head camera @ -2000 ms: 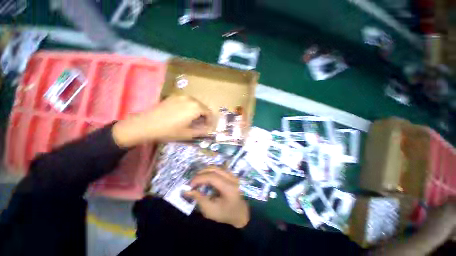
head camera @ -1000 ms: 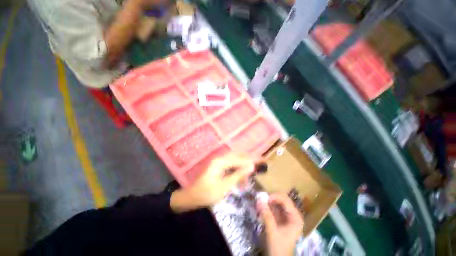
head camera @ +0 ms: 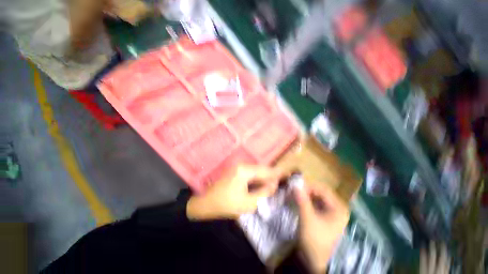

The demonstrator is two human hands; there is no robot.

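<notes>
The picture is blurred. My left hand [head camera: 233, 193] is over the shallow carton, its fingertips closed on a small dark module [head camera: 288, 177]. My right hand [head camera: 323, 227] is close beside it, with a small white ring [head camera: 296, 182] at its thumb and fingertips. Whether the two pieces touch cannot be told. Below the hands the shallow carton holds a heap of small white rings [head camera: 270, 227]. The deeper brown carton [head camera: 334, 174] lies just beyond, partly hidden by my hands. A white frame [head camera: 223, 90] lies across the pink compartment tray [head camera: 171, 128].
The green belt [head camera: 353, 115] carries scattered white frames [head camera: 324, 130] past a grey metal post [head camera: 299, 51]. More frames [head camera: 357, 256] are piled right of my right hand. A person in a light top [head camera: 51, 43] is at upper left. Another person's hand [head camera: 434, 261] shows at lower right.
Since one second ago, my hands have come closer together, the right rising toward the left. Since two seconds ago, the view has swung left, bringing in the post and floor.
</notes>
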